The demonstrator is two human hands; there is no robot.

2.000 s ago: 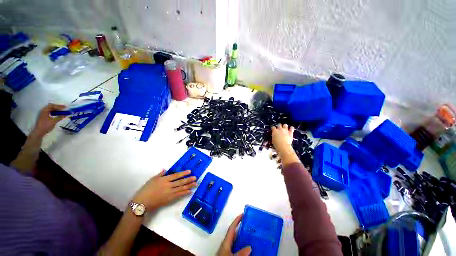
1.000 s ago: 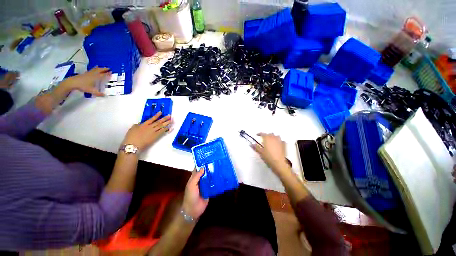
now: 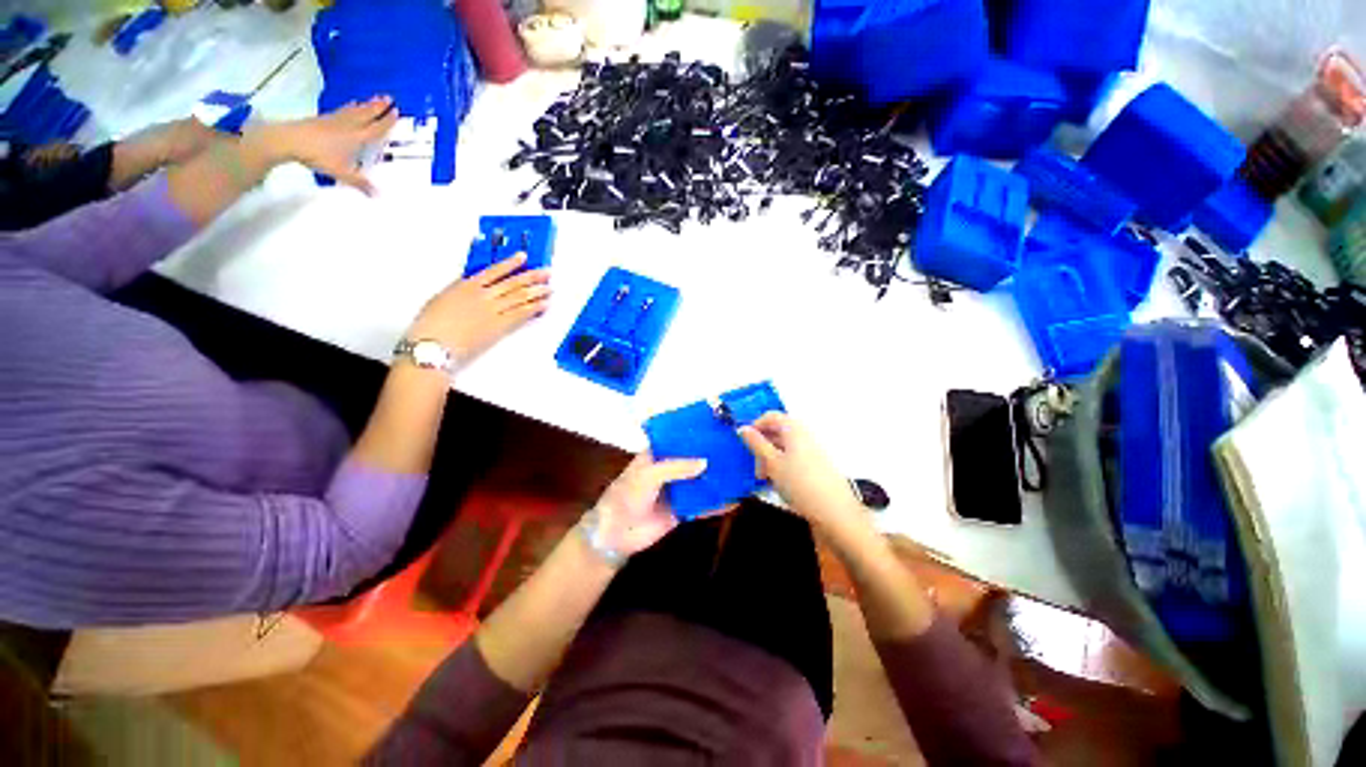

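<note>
My left hand [image 3: 641,507] holds a blue tray [image 3: 704,450] by its left end, above my lap at the table's front edge. My right hand [image 3: 782,454] is at the tray's right part, its fingers on a small dark cable [image 3: 725,412] that lies against the tray; its exact seat is too small to tell. A filled blue tray [image 3: 619,330] with two plug tips and a black coil lies on the table, left of and beyond my hands. A large heap of black cables [image 3: 659,138] lies at the back.
A neighbour's hand [image 3: 477,312] rests at another filled tray [image 3: 511,244] at left. Blue tray blocks [image 3: 971,222] stand back right. A smartphone [image 3: 984,457], a looped lead, a round basket [image 3: 1082,495] and an open notebook [image 3: 1311,525] are at right.
My left hand's tray has turned from upright to sideways. My right hand has moved left with the cable from over the table onto the tray.
</note>
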